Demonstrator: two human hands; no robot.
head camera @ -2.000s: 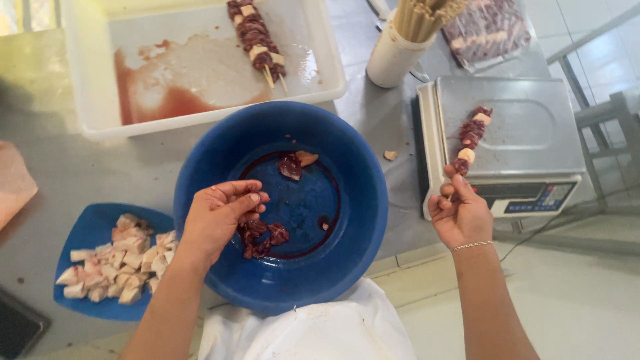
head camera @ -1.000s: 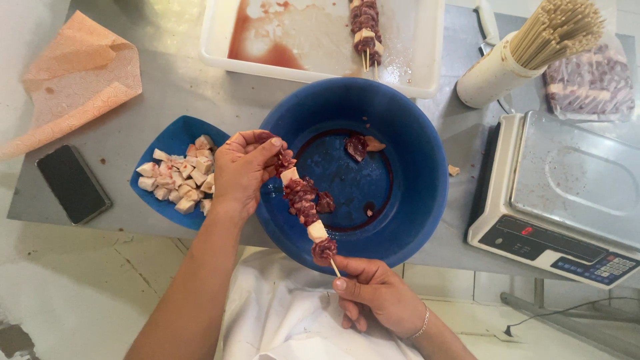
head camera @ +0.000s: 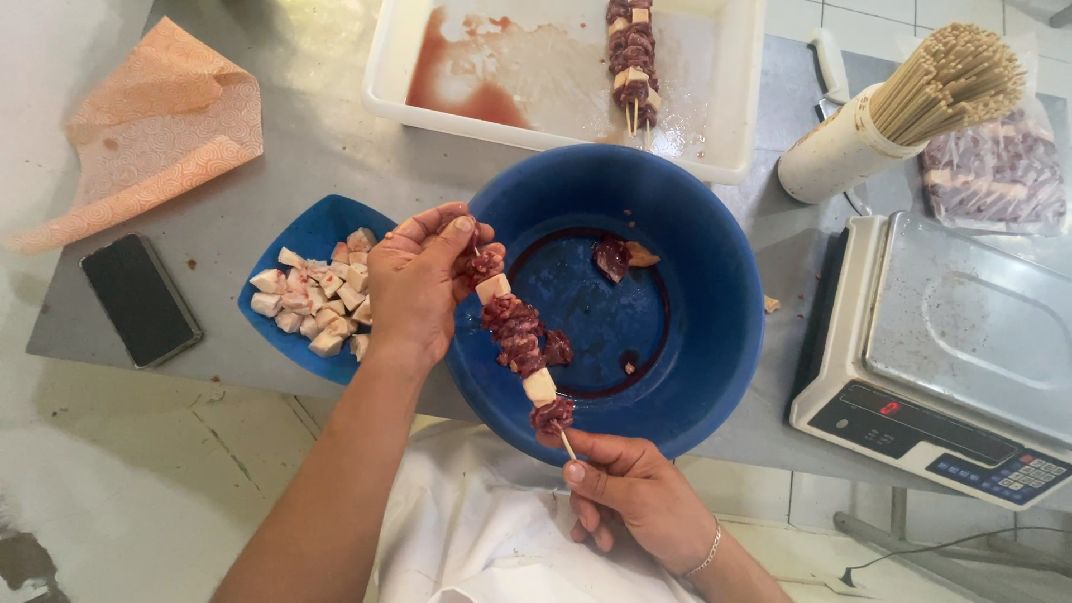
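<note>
A skewer of raw dark meat and pale cubes point(head camera: 513, 337) slants over the blue plastic basin point(head camera: 712, 335). My left hand point(head camera: 423, 285) pinches its upper end, where a piece of meat sits by the fingertips. With thumb and fingers my right hand point(head camera: 632, 490) holds the bare stick at the lower end. Inside the basin lie a dark meat piece point(head camera: 612, 258) with a tan scrap, and reddish liquid. A blue dish point(head camera: 322, 205) of pale cubes point(head camera: 322, 293) stands left of my left hand, which partly hides it.
Finished skewers point(head camera: 632, 59) lie in a white tray point(head camera: 561, 151) behind the basin. On the right are a digital scale point(head camera: 963, 335), a container of wooden sticks point(head camera: 837, 155), a white-handled knife point(head camera: 829, 67) and bagged meat point(head camera: 997, 172). A phone point(head camera: 141, 300) and orange paper point(head camera: 167, 126) lie left.
Two seconds ago my right hand held the skewer over the scale, apart from my left hand. It has since come left to the basin, and both hands are now on the skewer.
</note>
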